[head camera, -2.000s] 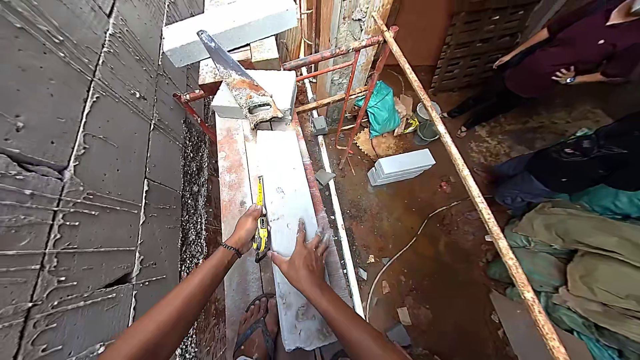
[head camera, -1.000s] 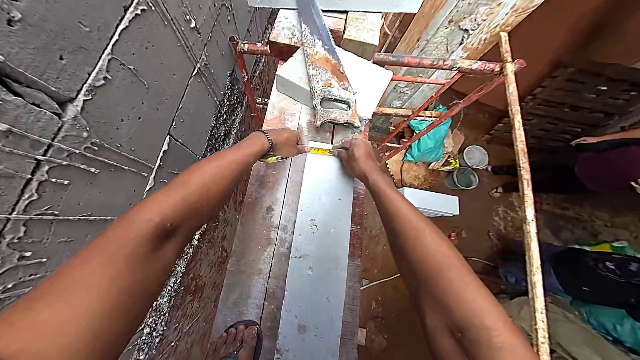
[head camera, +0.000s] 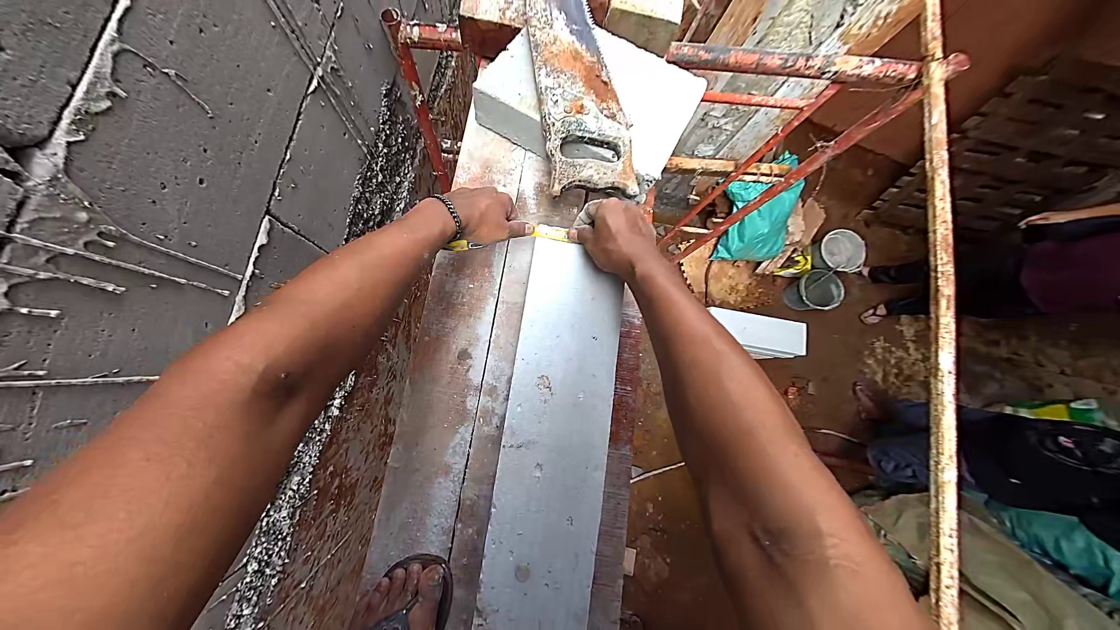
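A short length of yellow tape measure blade (head camera: 553, 232) lies across the far end of a long pale lightweight block (head camera: 560, 376). My left hand (head camera: 481, 216) grips the tape measure at the block's left side, its yellow case partly hidden under the palm. With thumb and fingers my right hand (head camera: 612, 232) pinches the blade near the block's right edge. Just beyond both hands, a rusty handsaw (head camera: 579, 96) rests on another pale block (head camera: 652, 96), its worn handle toward me. The planks (head camera: 437, 394) carry the long block.
A rough block wall (head camera: 201, 157) rises close on the left. Red scaffold tubes (head camera: 787, 63) and a rusty upright pole (head camera: 941, 306) stand at the right. Below are buckets (head camera: 815, 290), a teal bag (head camera: 757, 223), stacked blocks (head camera: 761, 334) and another person (head camera: 1050, 262). My sandalled foot (head camera: 411, 595) is on the planks.
Both hands have moved from the middle of the long block to its far end, beside the saw. The blade, upright along the block two seconds ago, now runs across it. The view has moved closer.
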